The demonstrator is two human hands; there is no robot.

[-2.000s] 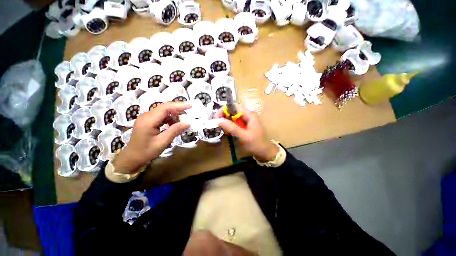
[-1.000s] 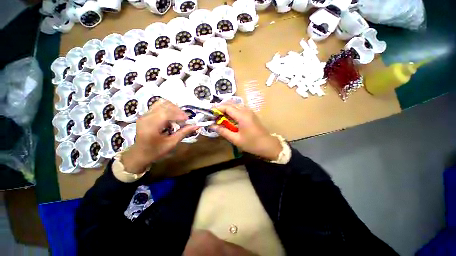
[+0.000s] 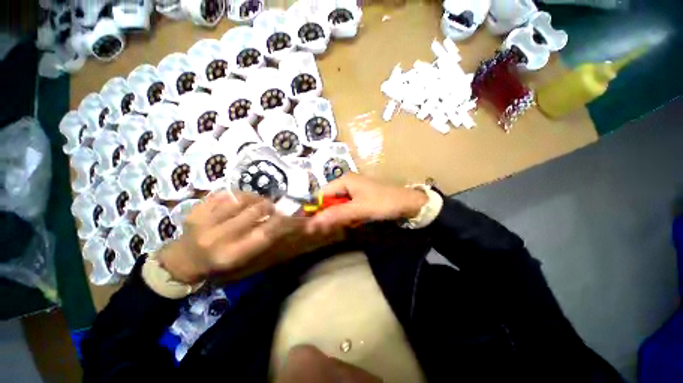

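My left hand (image 3: 225,236) holds a white camera housing (image 3: 258,176) in front of the rows, its black disc with round spots facing up. My right hand (image 3: 367,200) grips pliers (image 3: 326,203) with red-and-yellow handles. The dark jaws point left, at a small white plastic piece (image 3: 288,206) by my left fingertips. Whether the jaws grip this piece cannot be told. Rows of similar white housings (image 3: 180,176) stand on the cardboard behind and left of my hands.
Small white pieces (image 3: 430,90) lie piled on the cardboard (image 3: 464,161), with thin pale pins (image 3: 367,138) beside them. A dark red wired bunch (image 3: 503,91) and a yellow bottle (image 3: 577,90) lie at right. A clear bag (image 3: 26,164) lies at left. More housings (image 3: 198,318) show below the table edge.
A housing with its black disc facing up now shows at my left hand. The pliers have moved slightly left and down and point left. The view has shifted, so the table things appear further left.
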